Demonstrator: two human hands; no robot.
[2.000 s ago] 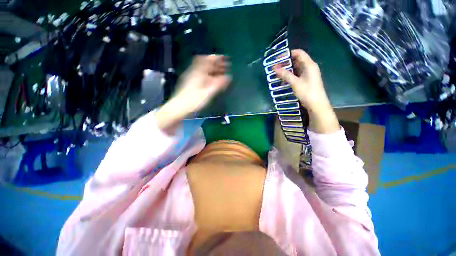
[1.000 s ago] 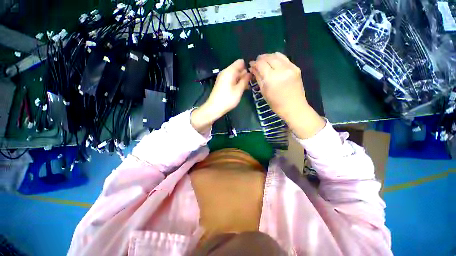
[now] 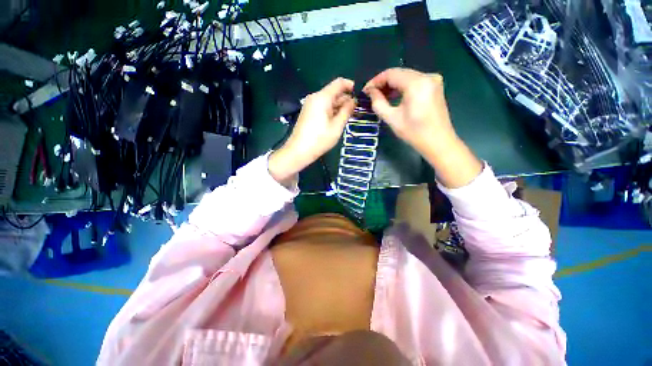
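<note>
A ladder-like gasket strip (image 3: 357, 159) with pale-edged rectangles hangs down between my hands, its lower end over the bench edge. My left hand (image 3: 319, 123) pinches at the strip's top end from the left. My right hand (image 3: 415, 107) has its thumb and finger close together at the top end from the right; a small dark piece seems to lie between the fingertips, too small to make out. A dark flat wired module (image 3: 284, 87) lies on the mat left of my left hand, partly hidden, with a lead running down to the bench edge.
A tangled pile of black harnesses (image 3: 189, 118) with white tips covers the left side. A clear plastic bag of parts (image 3: 557, 86) lies at the right. A black adhesive strip (image 3: 413, 32) lies behind my right hand. An open cardboard box (image 3: 412, 212) stands below the right bench edge.
Both hands have come together from apart. The ladder strip has moved left with them and now hangs between them. In the last second my right hand has shifted slightly right, uncovering the strip.
</note>
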